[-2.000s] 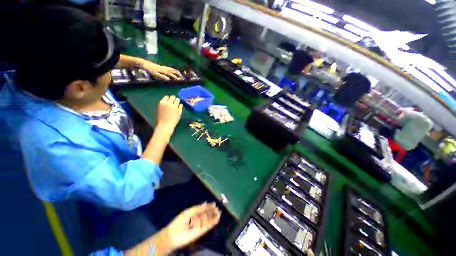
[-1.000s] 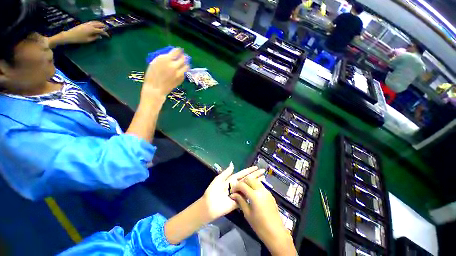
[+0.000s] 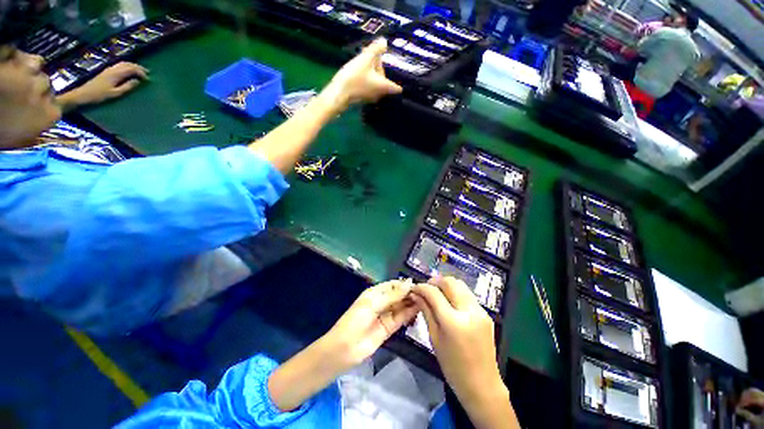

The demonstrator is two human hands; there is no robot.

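Note:
My left hand is palm up with curled fingers at the near end of the middle foam tray. My right hand meets it, fingertips together over the nearest pocket. Whatever is between the fingertips is too small and hidden to tell. The tray holds silver-and-black phone frames in a row, with small orange strips in some. My hands partly cover the nearest frame.
Tweezers lie between this tray and a right-hand tray. White paper lies further right. Left are pale sticks, dark scatter and a blue bin. A neighbour's arm reaches toward stacked trays.
My right hand came in from out of view and joined my left; both fingertips now meet over the tray's near end. The neighbour's hand moved from the blue bin to the stacked trays.

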